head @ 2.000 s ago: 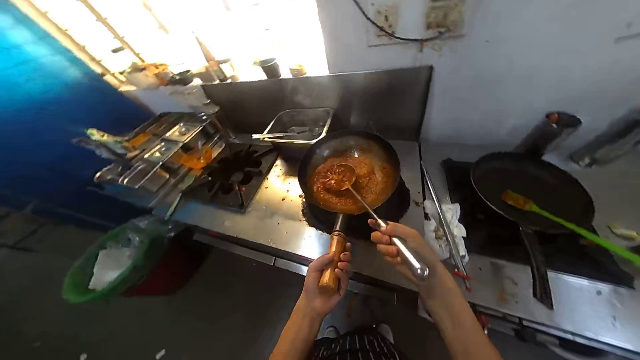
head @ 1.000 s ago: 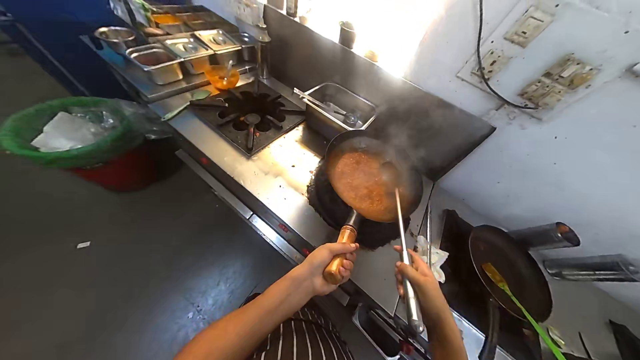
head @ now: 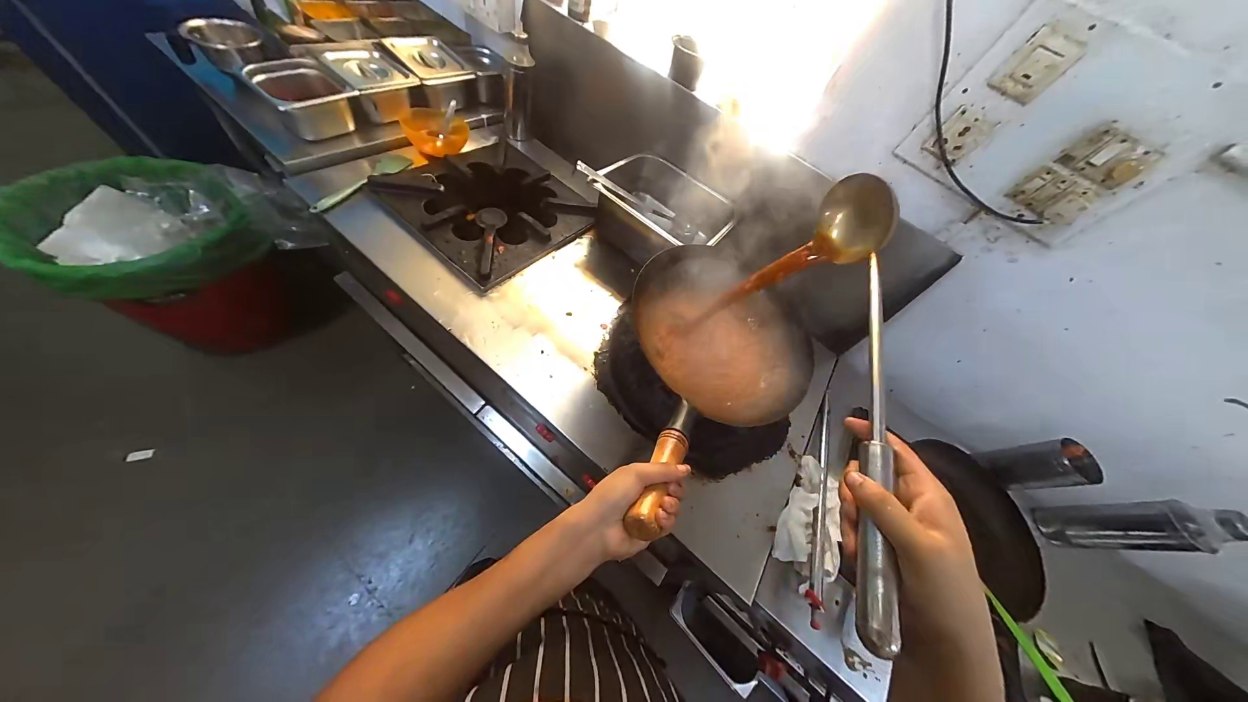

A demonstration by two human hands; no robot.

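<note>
My left hand [head: 639,507] is closed around the wooden handle of a dark frying pan [head: 658,283], which is over a blackened burner [head: 624,375]. Steam rises from the orange-brown sauce [head: 726,356] in the pan. In my right hand [head: 907,507] is the metal grip of a ladle [head: 858,219], its bowl raised above the pan's far right side and tipped. From the bowl a stream of reddish-brown sauce runs down to the left into the pan.
An open burner [head: 487,210] and a metal tray holding utensils [head: 712,200] lie beyond the pan. Steel containers [head: 302,93] stand at the back left, above a green-lined bin [head: 195,273]. Right are tongs [head: 821,507] on crumpled paper and a second pan [head: 994,526].
The ladle has risen from the sauce to above the pan, and sauce now pours from it. My left hand still holds the pan's handle. The view has swung right since the oldest frame.
</note>
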